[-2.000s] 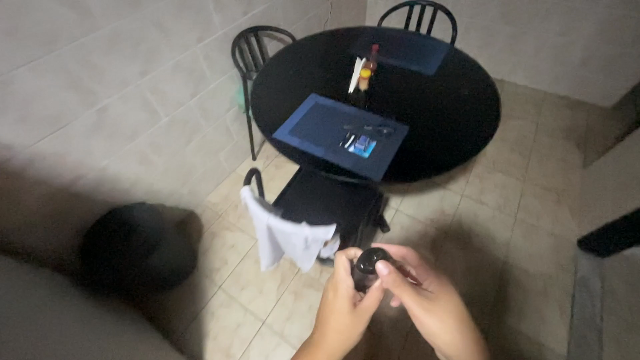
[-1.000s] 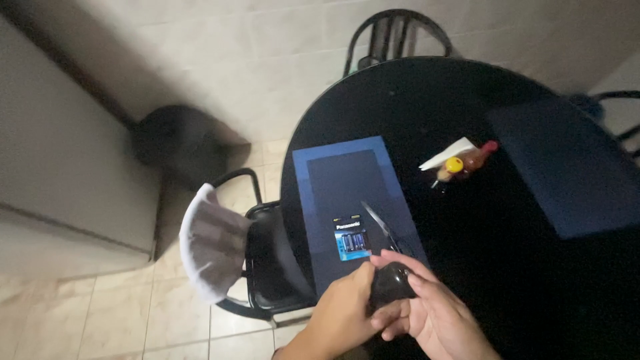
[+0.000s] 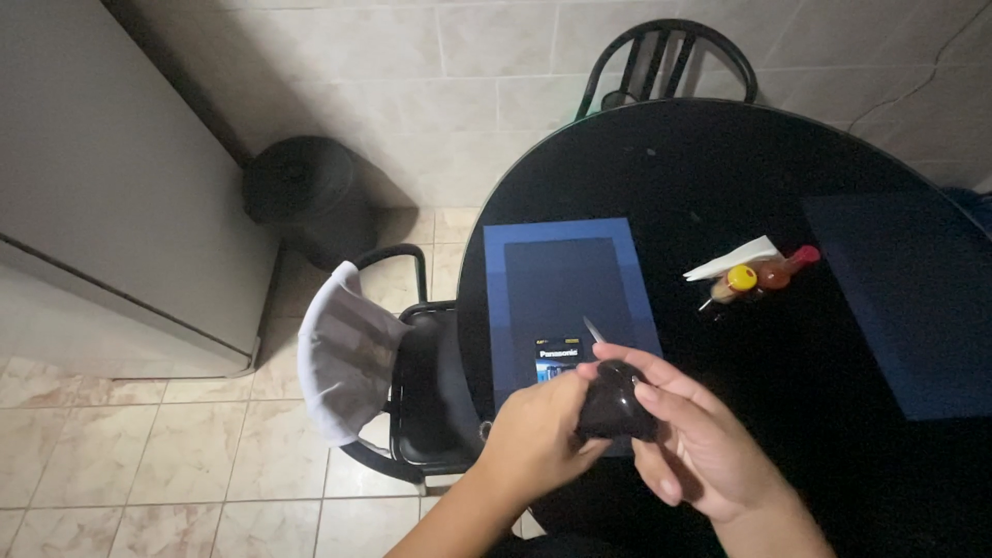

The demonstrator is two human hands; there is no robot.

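A glossy black rounded object, whose kind I cannot tell, is held between both hands above the near edge of the round black table. My left hand grips its left side, and my right hand has fingers on its top and right side. Just beyond the hands, a Panasonic battery pack lies on a blue placemat, partly hidden by my left hand. The pointed metal tip of a tool, perhaps scissors, shows beside the pack; the rest is hidden.
Napkins, a yellow-capped bottle and a red-capped sauce bottle stand mid-table. Another placemat lies at right. A chair with a white cloth stands left, another chair behind. A black bin is beside a large pale appliance.
The view has moved in to the table and turned. Both hands have gone from in front of the chair to over the table's near edge, still holding the black object.
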